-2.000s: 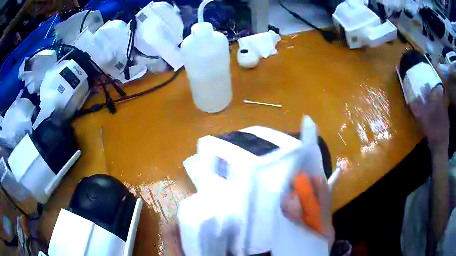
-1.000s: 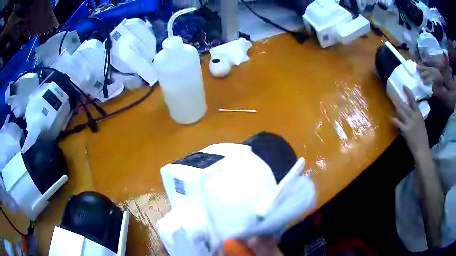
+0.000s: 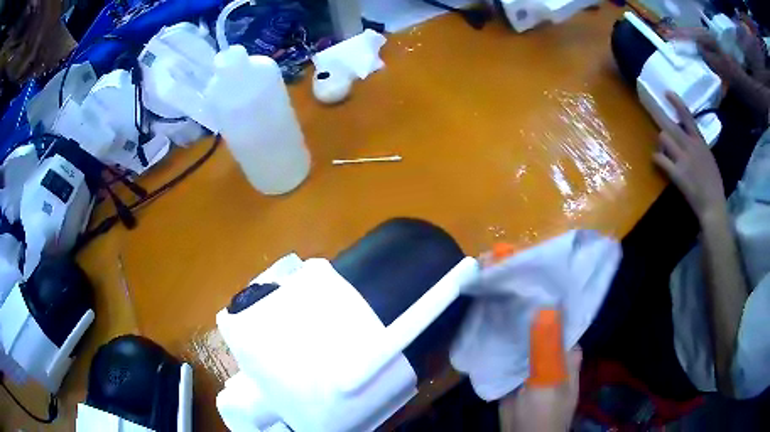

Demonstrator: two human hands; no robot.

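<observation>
A white security camera (image 3: 312,337) with a black rounded end lies at the lower middle, its antenna slanting up to the right. My right hand (image 3: 540,384), with orange finger cots, comes in from the bottom edge right of the camera. It holds a thin pale cleaning cloth (image 3: 582,266), which drapes around the fingers beside the antenna's tip. Whether the cloth touches the camera, I cannot tell. My left hand is not visible.
A wash bottle (image 3: 257,126), a cotton swab (image 3: 367,159) and a small white rounded part (image 3: 332,85) stand or lie behind on the table (image 3: 439,110). More cameras (image 3: 139,380) line the left. At right, another person's hands (image 3: 688,160) hold a camera (image 3: 675,84).
The camera has turned, showing its antenna side and more of its black end. My right hand with the cloth has moved right and up, off the camera's front. The view has shifted.
</observation>
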